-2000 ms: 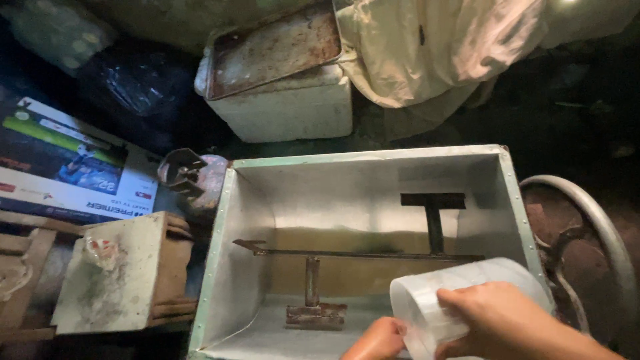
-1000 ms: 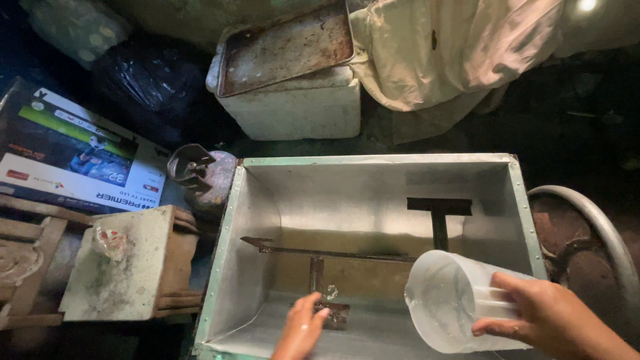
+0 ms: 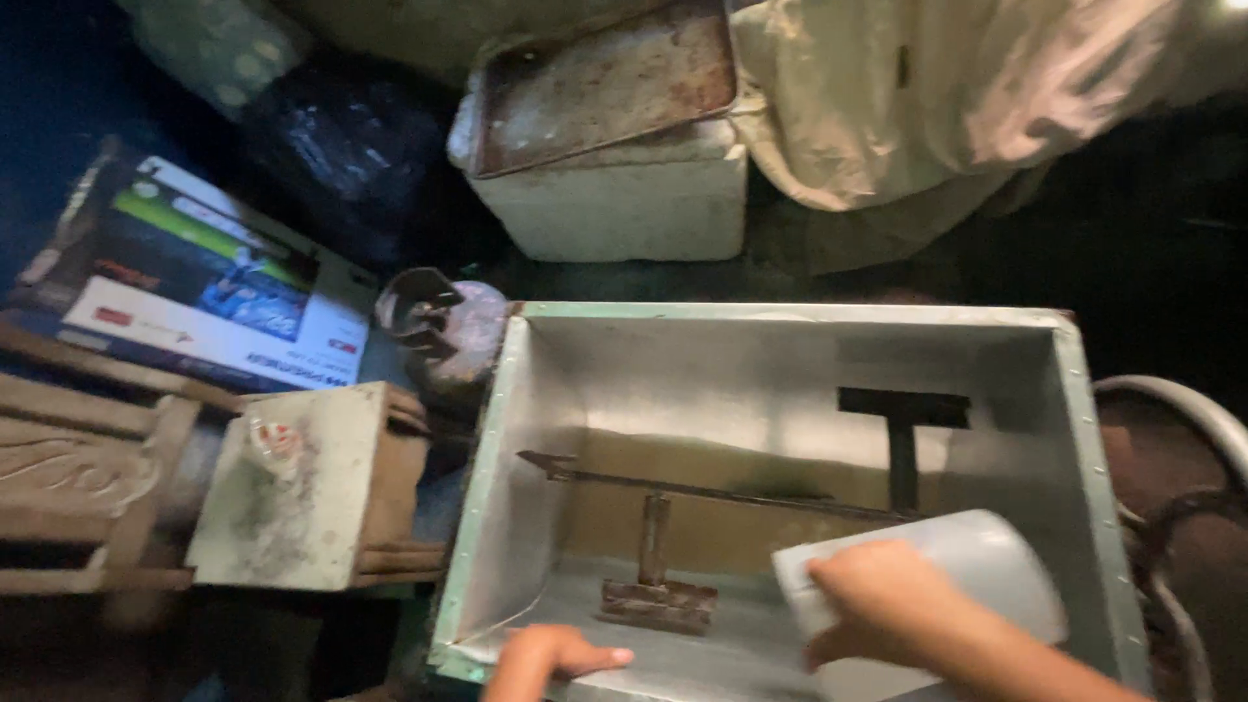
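A translucent plastic pitcher (image 3: 985,575) is tipped over the right front part of a large metal tub (image 3: 799,312), with my right hand (image 3: 877,604) closed on its handle side. My left hand (image 3: 556,658) is at the tub's front left, apart from the pitcher; its thumb points right and nothing shows in it. Inside the tub a long thin metal bar (image 3: 702,490) runs across, with a dark T-shaped piece (image 3: 903,439) behind its right part and a rusty T-shaped piece (image 3: 655,585) in front of its left part. Brownish liquid (image 3: 712,536) seems to cover part of the bottom.
Behind the tub, a rusty baking tray (image 3: 604,88) lies on a white foam box (image 3: 634,214), beside pale cloth (image 3: 877,107). A gas cylinder (image 3: 473,327), a small table (image 3: 292,507), a wooden chair (image 3: 78,478) and a television carton (image 3: 224,292) stand left. A curved rim (image 3: 1189,400) is at right.
The pitcher has turned from facing left, its open mouth visible, to tipped with its base side toward the upper right. My left hand has drawn back from the rusty T-shaped piece toward the tub's front edge.
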